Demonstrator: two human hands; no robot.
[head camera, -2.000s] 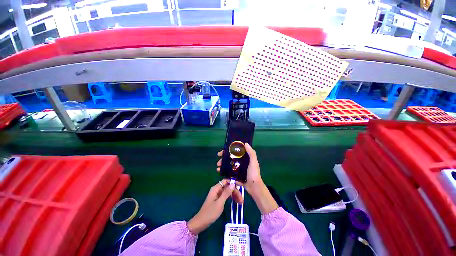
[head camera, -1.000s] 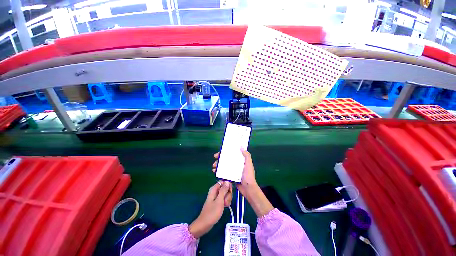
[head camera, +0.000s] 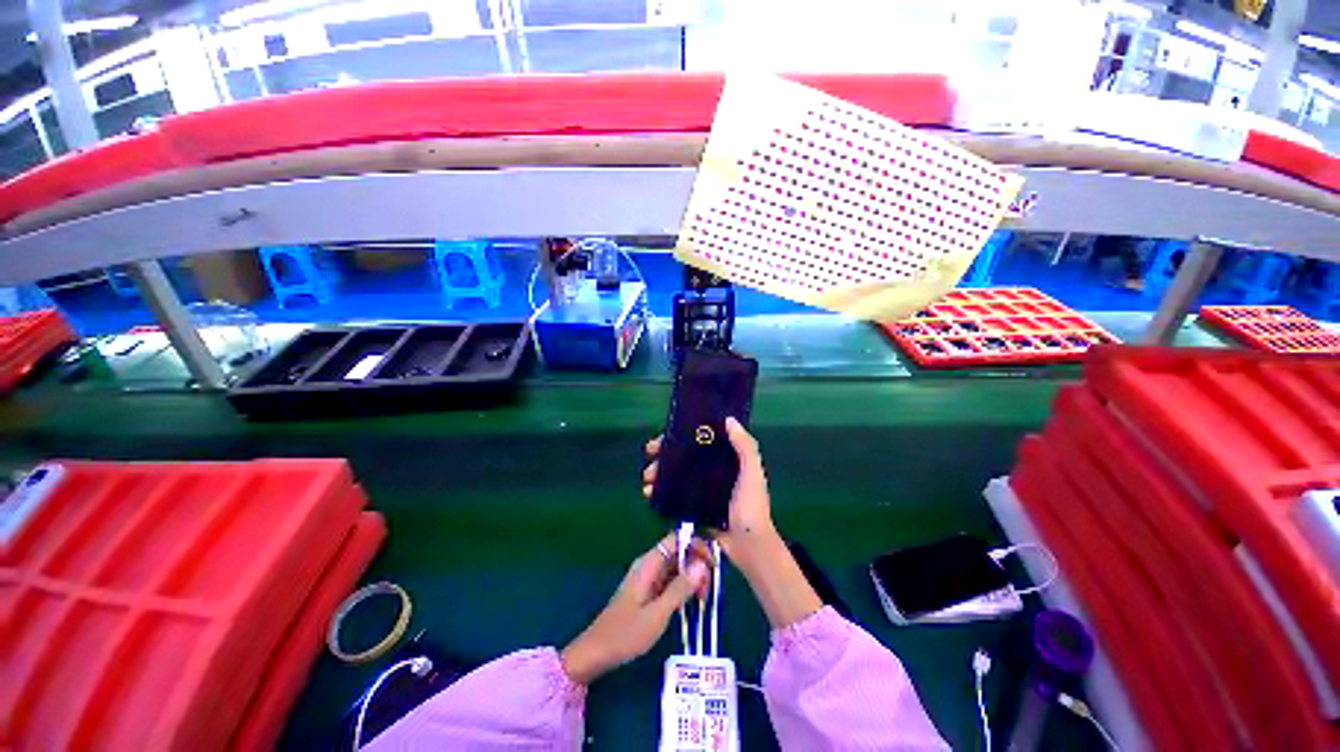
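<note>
The test phone (head camera: 703, 478) is held upright in my right hand (head camera: 748, 492), its dark screen showing a small yellowish ring. My left hand (head camera: 642, 605) is just below the phone's lower end, its fingers closed on a white charging cable (head camera: 685, 555). The cable's plug meets the phone's lower edge; how far it is inserted cannot be told. The power bank (head camera: 698, 705) lies label up on the green bench below my hands, with white leads running up from it.
Red blister trays stand stacked at left (head camera: 162, 588) and right (head camera: 1190, 514). A phone on a power bank (head camera: 941, 577), a purple-headed device (head camera: 1058, 646) and a tape roll (head camera: 368, 622) lie nearby. A black compartment tray (head camera: 390, 394) and blue-and-white machine (head camera: 588, 326) are at the far edge.
The phone screen went from a large ring to white, and now is dark with a small ring. The phone has tilted slightly right. My left hand stays at its lower end.
</note>
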